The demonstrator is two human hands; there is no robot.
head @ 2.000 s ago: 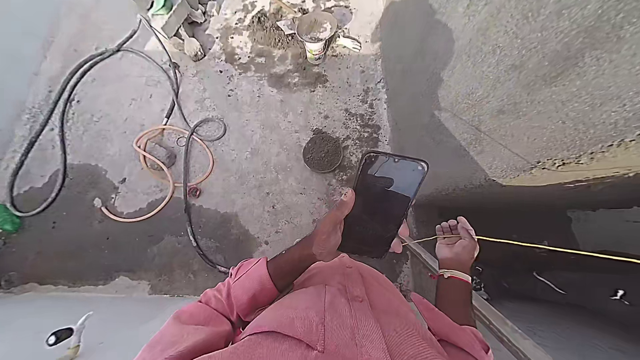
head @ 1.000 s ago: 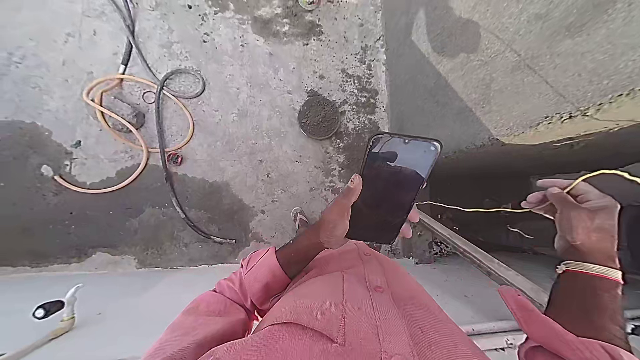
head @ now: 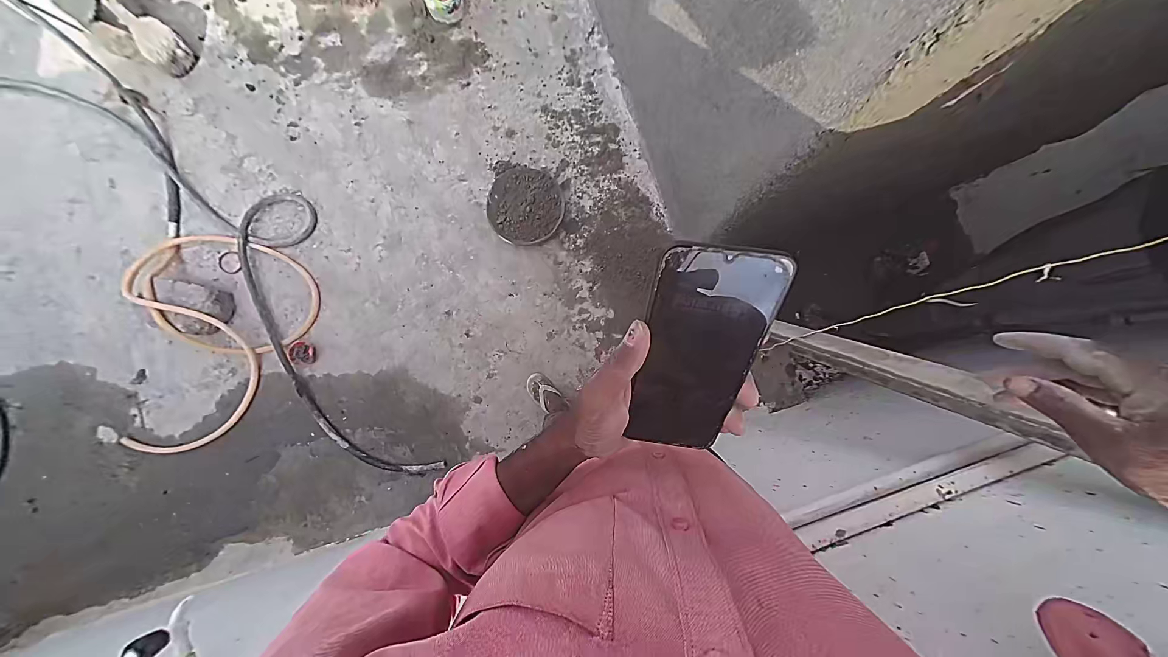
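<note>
My left hand (head: 610, 401) grips a dark smartphone (head: 707, 351) by its lower part, thumb along the left edge and fingertips showing past the right edge. The phone's screen is dark with reflections. A thin yellow string (head: 876, 313) runs from behind the phone to the right edge of the view, with short loose ends along it. At the far right my right hand (head: 1081, 392) is held with thumb and fingers apart, below the string and not touching it. Beneath that hand passes a long straight bar (head: 922, 374).
A round pan of mortar (head: 526, 205) sits on the concrete floor. Left of it lie an orange hose (head: 246, 392) and a black hose (head: 265, 310), looped over each other beside a stone-like block (head: 193, 306). A dark recess (head: 876, 219) lies at the right.
My right hand has let go of the yellow string and moved further right, its fingers now apart. The phone stays in my left hand.
</note>
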